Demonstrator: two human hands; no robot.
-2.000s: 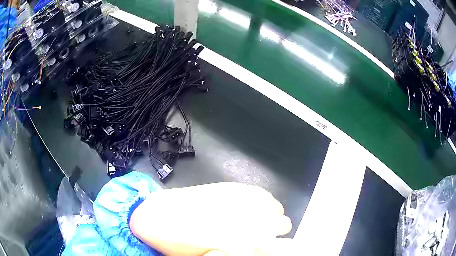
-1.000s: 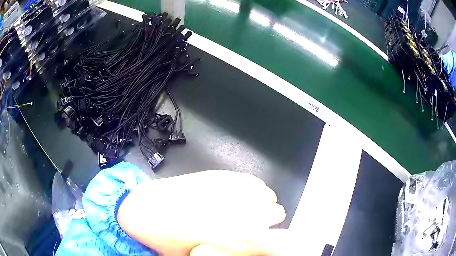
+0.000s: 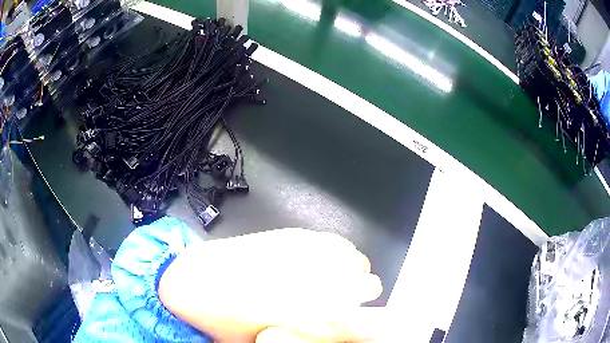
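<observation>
My left hand, in a blue elastic sleeve cuff, reaches in from the lower left. It is overexposed and its fingertips run into the white glare at the bottom edge, so I cannot tell what it holds. A long white backing sheet lies on the dark mat just right of the fingers. A small black pad shows at its near end, cut by the bottom edge. My right hand is not visible.
A pile of black cables lies at upper left beside wired parts in clear trays. A green conveyor runs behind a pale edge. A clear bag of parts is at right. Black wired subassemblies and a blue sleeve are at far right.
The whole scene has shifted slightly up and left in view. My left hand appears a little farther left. The black pad now shows at the bottom edge.
</observation>
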